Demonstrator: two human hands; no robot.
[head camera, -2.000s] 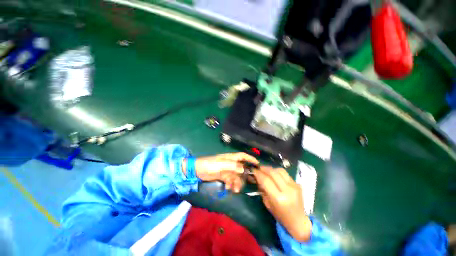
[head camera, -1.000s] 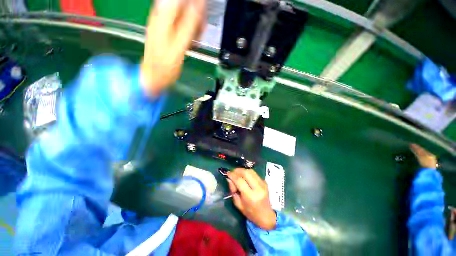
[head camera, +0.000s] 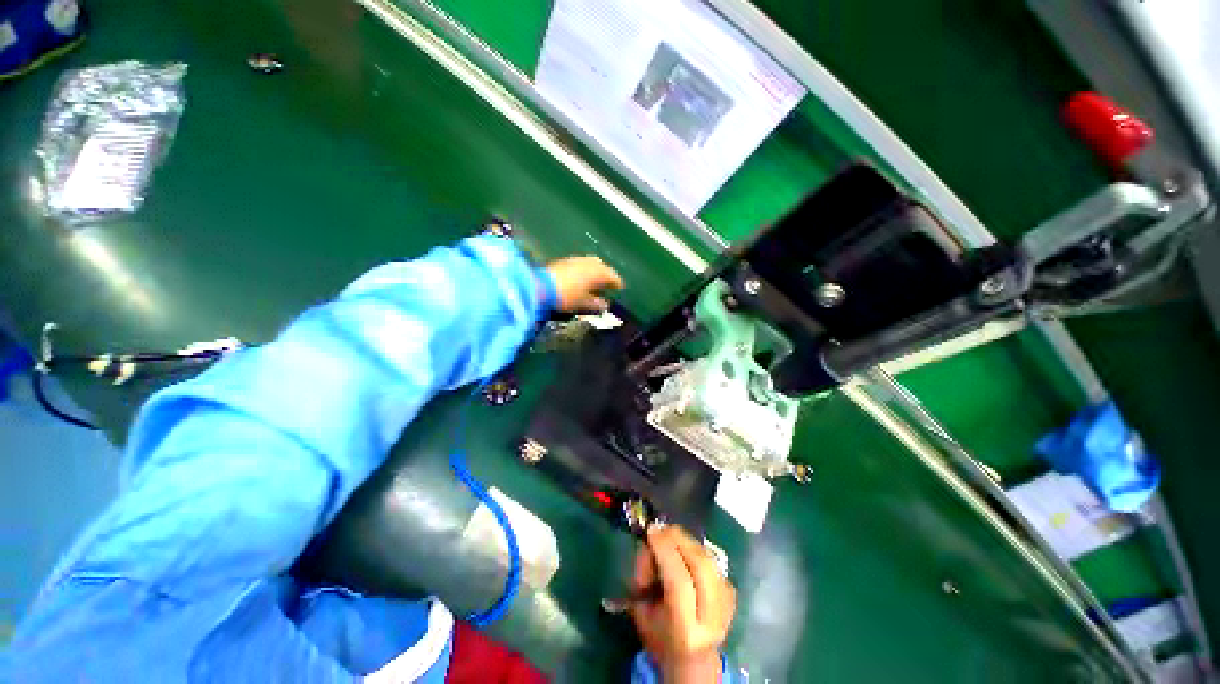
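My right hand (head camera: 685, 601) is in front of the black fixture base (head camera: 569, 421), with a small round module (head camera: 638, 513) at its fingertips. A thin metal end, perhaps tweezers, shows beside the palm. My left hand (head camera: 583, 285) is at the base's left rear corner, near a clear yellowish taped piece (head camera: 559, 334); its fingers are small and partly blurred, and I cannot tell whether they hold anything. The pale green press head (head camera: 729, 350) with its clear block (head camera: 723, 417) is above the base. The red handle (head camera: 1108, 127) is at upper right.
Round modules lie left of the base (head camera: 499, 390), behind my left sleeve (head camera: 498, 229) and right of the press (head camera: 800, 472). A white pad (head camera: 515, 537) and blue coiled cord (head camera: 503, 535) lie in front. A clear bag (head camera: 110, 140) is far left. A metal rail (head camera: 589, 174) runs behind.
The view has turned. My left hand has come down from its raised, blurred position to the base's rear left corner. My right hand still holds the module, now close to the base's front edge.
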